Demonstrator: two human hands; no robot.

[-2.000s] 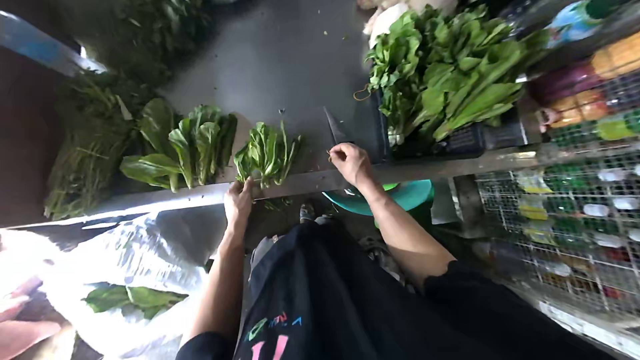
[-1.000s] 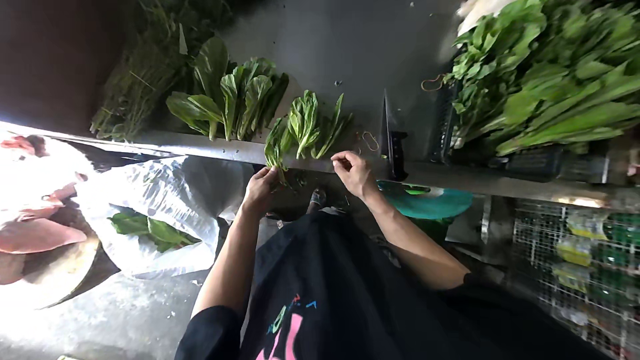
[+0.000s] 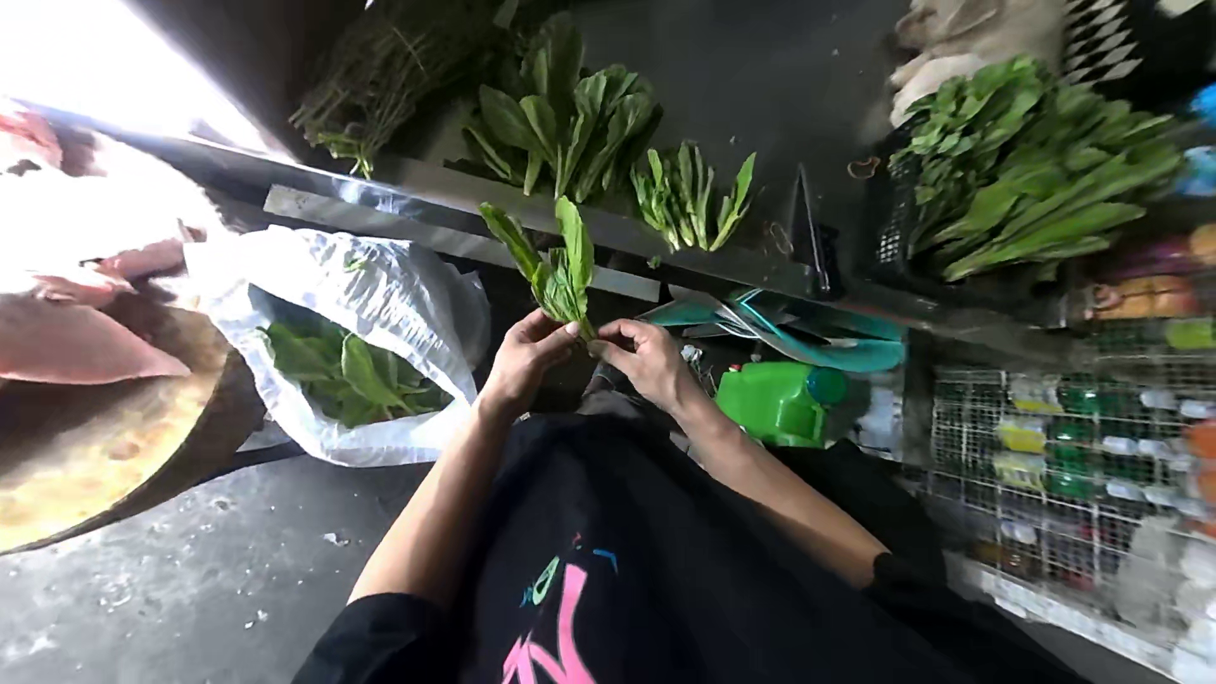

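A small leafy green plant (image 3: pixel 562 271) stands upright between my hands, its stem end pinched in the fingers of my left hand (image 3: pixel 532 361). The fingertips of my right hand (image 3: pixel 646 359) meet at the same stem base, also pinching it. Beyond them, on the dark table, lie a small bunch of leafy greens (image 3: pixel 692 198) and a larger bunch (image 3: pixel 570 119). A knife (image 3: pixel 809 223) with a dark handle rests at the table edge, right of the small bunch. An open white plastic bag (image 3: pixel 418 351) holding loose green leaves (image 3: pixel 351 370) is left of my left hand.
Thin-stemmed herbs (image 3: pixel 380 81) lie at the back left. A black crate (image 3: pixel 893 204) of greens stands at the right, above a wire rack (image 3: pixel 1026 465) of bottles. Raw meat (image 3: pixel 85 342) sits on a round board (image 3: pixel 142 437) at far left. A green jug (image 3: pixel 779 401) stands below the table.
My hands have come away from the table edge, with a leafy plant now held between them. The right hand has joined the left at the stem. The view has shifted.
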